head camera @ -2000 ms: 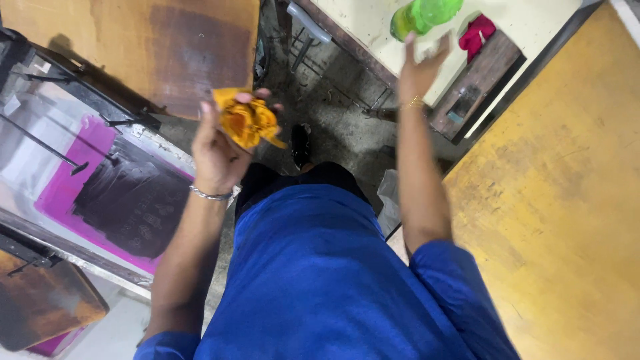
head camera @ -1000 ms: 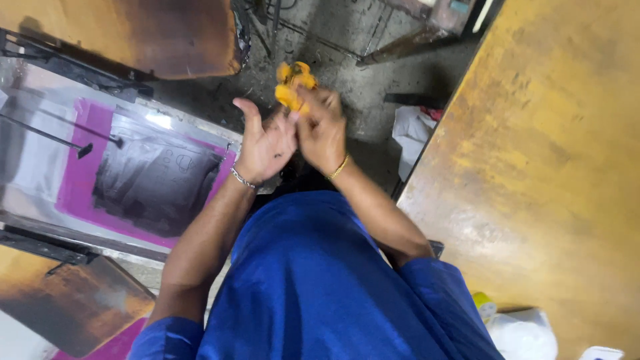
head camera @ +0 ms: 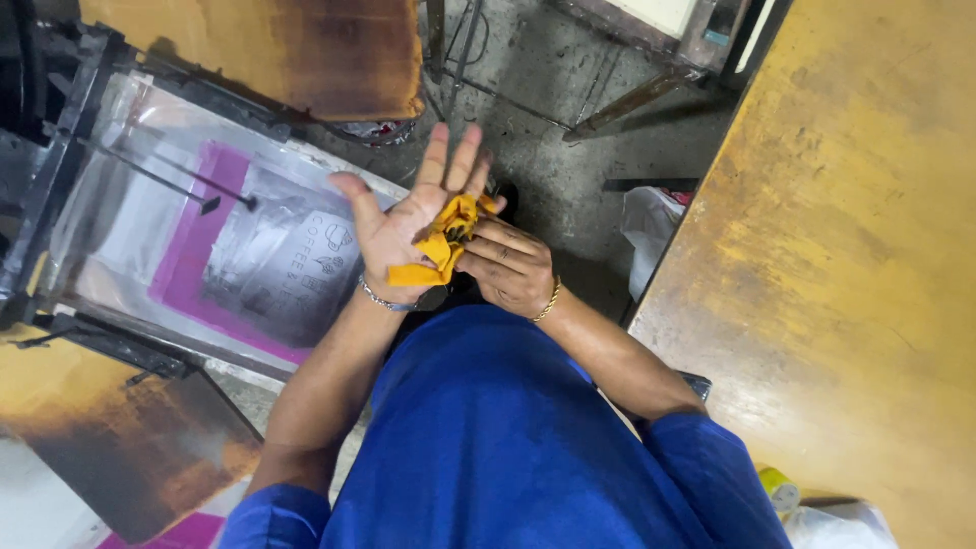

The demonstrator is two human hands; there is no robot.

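Note:
A crumpled orange cloth [head camera: 446,240] with dark stains lies against the palm of my left hand [head camera: 412,221], which is spread with its fingers apart. My right hand [head camera: 511,263] grips the cloth between its fingers and presses it on that palm. A silver bracelet [head camera: 385,297] is on the left wrist and a gold one [head camera: 550,299] on the right. Left of the hands is a framed printing screen [head camera: 282,252] with a purple border and a printed design.
A large yellow-stained table [head camera: 823,252] stands at the right. Scorched wooden boards [head camera: 267,53] [head camera: 137,435] flank the screen frame. A white plastic bag [head camera: 648,232] hangs beside the table. Metal legs [head camera: 625,103] stand on the concrete floor [head camera: 549,168]. A yellow tape roll [head camera: 779,488] is at lower right.
Two seconds ago the left hand held the orange cloth while the right reached toward a green bottle. The hands have since come together, and the cloth is now in the right hand against the left palm.

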